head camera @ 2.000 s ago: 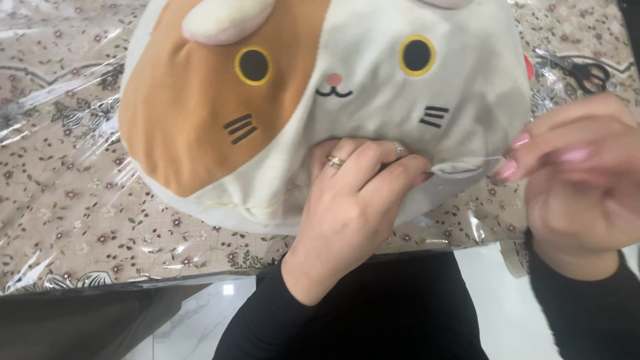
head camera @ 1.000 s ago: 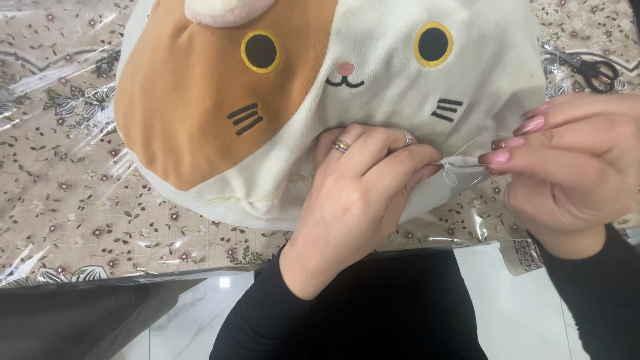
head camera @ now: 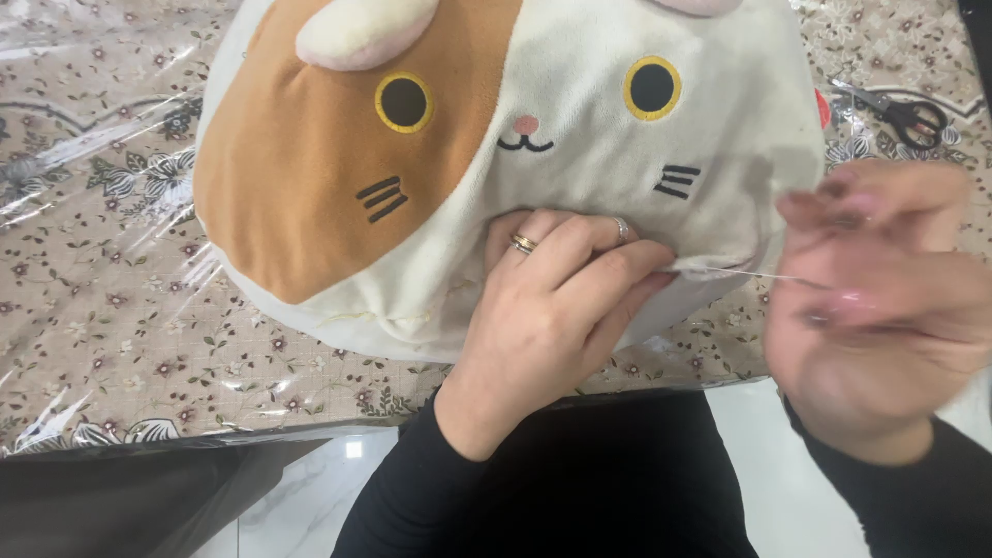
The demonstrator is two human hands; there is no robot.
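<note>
A white and orange plush cat (head camera: 573,101) lies face up, its embroidered eyes, nose and whiskers showing. My left hand (head camera: 562,294) pinches the fabric of its lower edge between thumb and fingers. From that pinched seam (head camera: 709,269) a thin white thread (head camera: 763,275) runs taut to the right. It ends at the fingers of my right hand (head camera: 876,287), which is blurred; a thin dark line at its fingertips may be a needle. Loose yellowish threads (head camera: 380,316) show along the seam left of my left hand.
Black-handled scissors (head camera: 899,112) lie on the table beyond my right hand. A small red thing (head camera: 822,108) shows at the plush's right side. The floral tablecloth (head camera: 101,310) has a clear plastic cover, and its front edge runs just below the plush.
My right hand has moved right, away from the seam, and the thread between the hands is stretched out. My left hand keeps its hold on the fabric.
</note>
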